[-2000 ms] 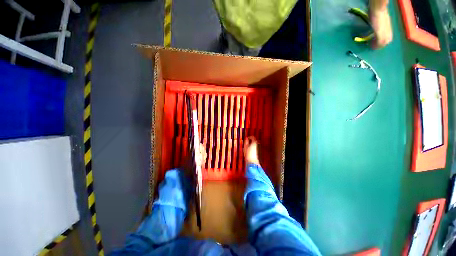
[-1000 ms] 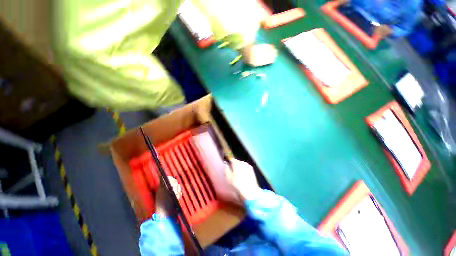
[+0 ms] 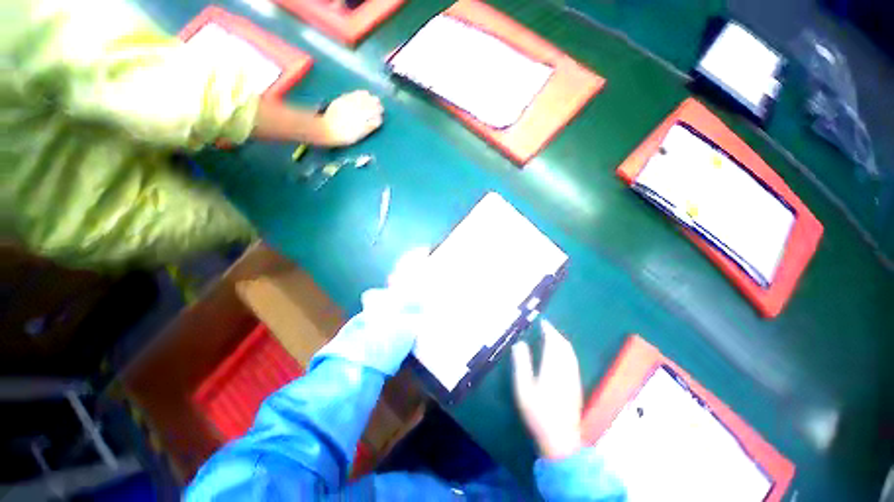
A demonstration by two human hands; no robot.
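Observation:
A flat panel (image 3: 495, 284) with a pale white face and a dark strip along its right long edge is over the green bench in front of me. My left hand (image 3: 407, 284) is at the panel's left edge and holds it; its fingers are blurred and overexposed. My right hand (image 3: 549, 387) is beside the strip edge at the lower right, thumb and fingers apart, with nothing visible in it.
White-faced units on red pads (image 3: 578, 103) stand along the bench (image 3: 608, 294). An open carton (image 3: 284, 304) with a red slotted insert (image 3: 245, 382) is at lower left. Another person's hand (image 3: 353, 118) and yellow sleeve are at upper left. Small loose cables (image 3: 383, 214) lie nearby.
The view has turned right towards the bench. The panel has moved out of the carton to above the bench, its pale face now showing. My right hand has left the carton and the pinkish-white sheet there.

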